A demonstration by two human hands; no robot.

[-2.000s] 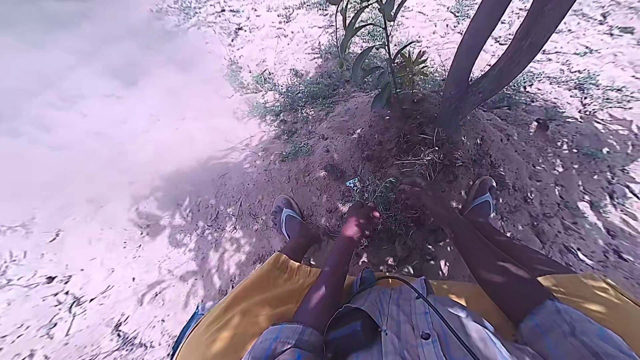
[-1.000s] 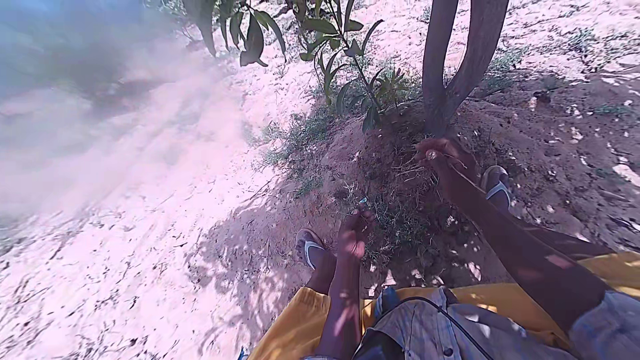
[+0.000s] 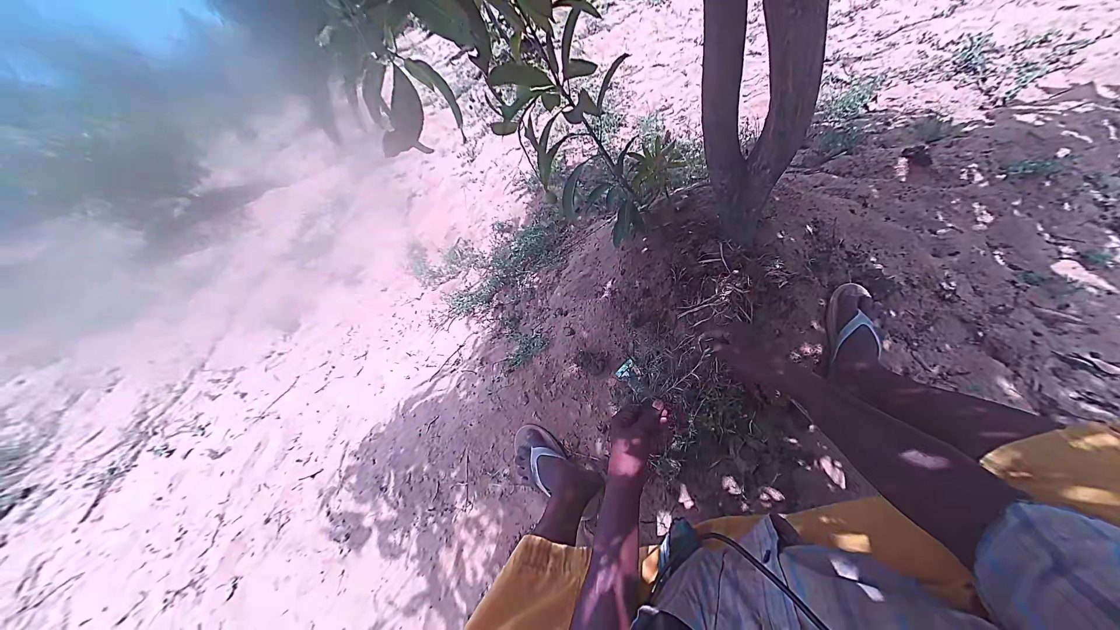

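Observation:
My left hand (image 3: 637, 429) is low over the soil between my feet, its fingers curled at the left edge of a clump of green weeds (image 3: 691, 376). Whether it grips stems is too dark to tell. My right hand (image 3: 742, 350) reaches into the shade at the right side of the same clump; its fingers blend with the soil. Just above my left hand lies a small pale-blue scrap (image 3: 625, 369). Dry grass and roots (image 3: 731, 293) lie on the mound beyond my right hand.
A forked tree trunk (image 3: 744, 188) rises beyond my hands, with a leafy branch (image 3: 604, 149) to its left. My sandalled feet stand either side, the left sandal (image 3: 541, 459) and the right sandal (image 3: 853, 328). A black cable (image 3: 761, 569) crosses my shirt.
My right hand, raised near the trunk's base a second ago, has come down to the weeds. My left hand stays low beside the clump. The view has turned somewhat.

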